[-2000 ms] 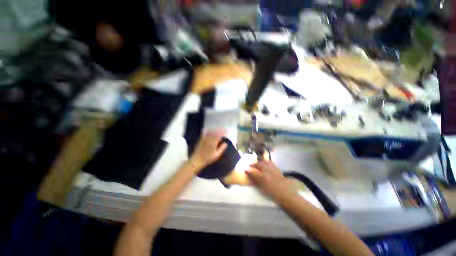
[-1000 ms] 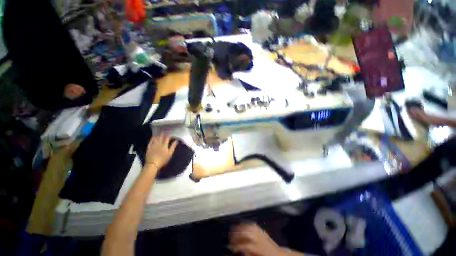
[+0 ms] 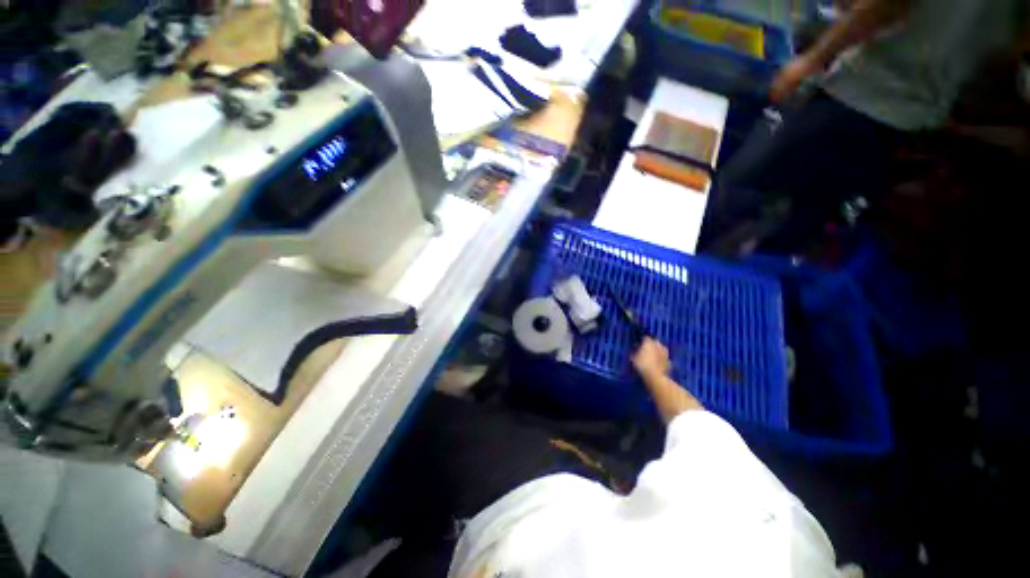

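Note:
My right hand (image 3: 652,359) is over the blue plastic basket (image 3: 723,327), closed on a thin dark tool, probably the shears (image 3: 625,307); its blades point up and left. The handles are hidden in the hand. A white tape roll (image 3: 525,327) lies at the basket's left side, with a smaller white piece (image 3: 579,303) beside it. My left hand is not in view. The sewing machine head (image 3: 192,265) is at the left, its lamp lighting the needle plate area (image 3: 215,435).
A curved black strip (image 3: 339,329) lies on the table right of the needle. The table's ruler edge (image 3: 350,446) runs diagonally. A white bench (image 3: 666,209) stands beyond the basket. Another person's arm (image 3: 822,54) is at the upper right.
The view has swung right and down to the basket. My right hand has moved from near the table's front to the basket and holds a dark tool. My left hand has left the picture.

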